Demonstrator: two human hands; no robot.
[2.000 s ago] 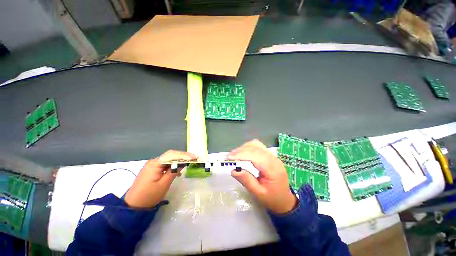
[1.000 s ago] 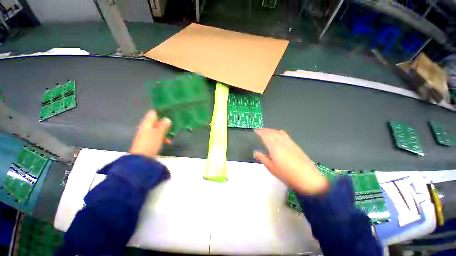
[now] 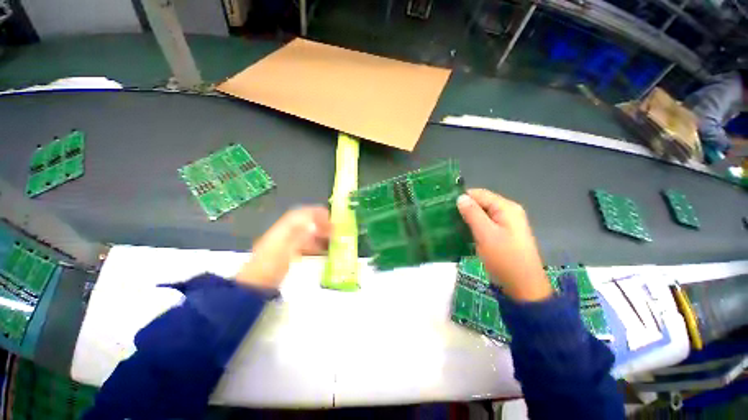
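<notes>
A green PCB panel (image 3: 412, 215) is held in the air by its right edge in my right hand (image 3: 506, 238), right of the yellow strip. It is slightly blurred and tilted. My left hand (image 3: 290, 244) is blurred, left of the yellow strip, with no panel in it. Another PCB panel (image 3: 226, 180) lies on the conveyor belt beyond my left hand. Two panels lie on the white bench at right, one (image 3: 479, 299) partly behind my right hand and one (image 3: 588, 302) partly behind my right sleeve.
The yellow strip (image 3: 343, 221) crosses the grey conveyor belt (image 3: 492, 160). A cardboard sheet (image 3: 340, 89) lies over the far side. More panels lie on the belt at far left (image 3: 57, 162) and far right (image 3: 620, 215). Papers (image 3: 636, 312) lie at bench right. A person's sleeve (image 3: 715, 111) shows at upper right.
The panel that was in my left hand lies on the belt, left of the yellow strip. My right hand has taken hold of a panel and raised it. The view has shifted slightly.
</notes>
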